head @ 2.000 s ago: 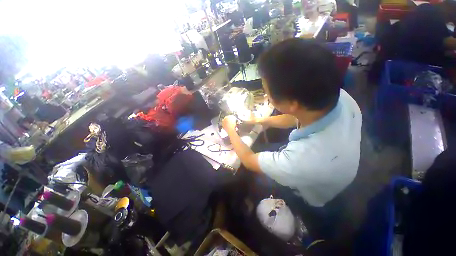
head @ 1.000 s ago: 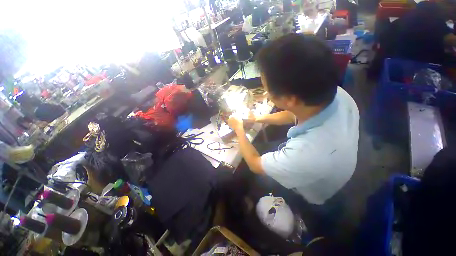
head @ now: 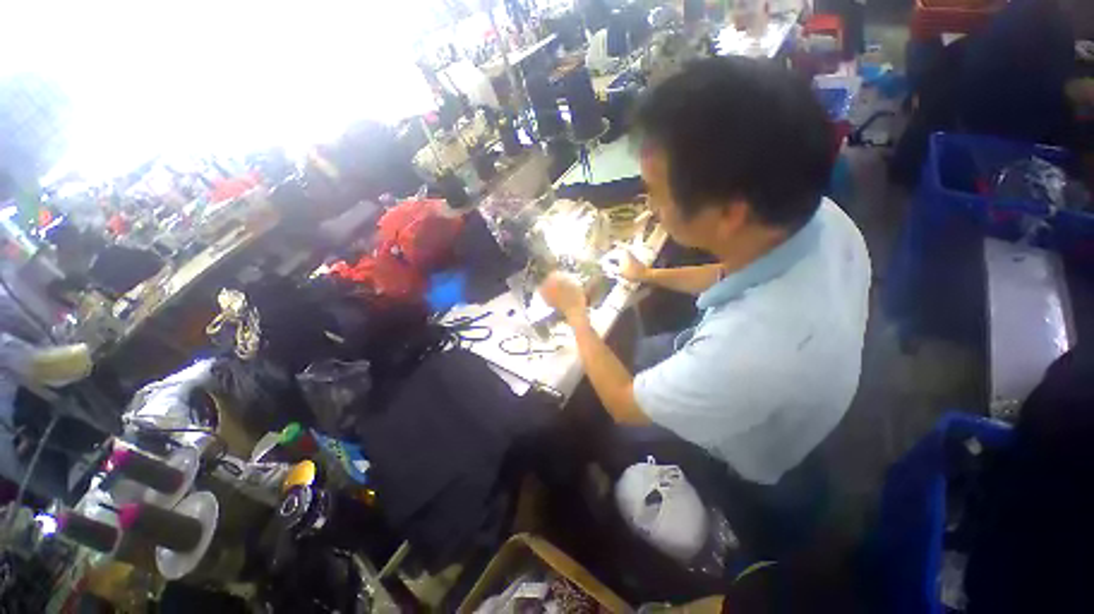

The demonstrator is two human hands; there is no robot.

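Neither of my hands is in view. A basket (head: 539,546) with a tan rim shows at the bottom edge, cut off by the frame, with pale and grey small pieces inside. Dark fabric (head: 444,450) lies in a flat pile just beyond it. Thin dark cords (head: 518,344) lie on the white tabletop (head: 510,369). A person in a light blue shirt (head: 768,348) sits at a brightly lit sewing machine (head: 570,234), both hands near it. What the fingers hold is too glaring to tell.
Thread cones (head: 162,528) with magenta tips stand at lower left, beside a yellow-rimmed roll (head: 300,489). A red fabric bundle (head: 418,240) lies behind the dark pile. A white bag (head: 661,509) is beside the seated person. Blue crates (head: 936,480) stand at right.
The seated person's head has risen a little and turned, and their hands have moved apart. More of the basket shows at the bottom edge. My hands stay out of view.
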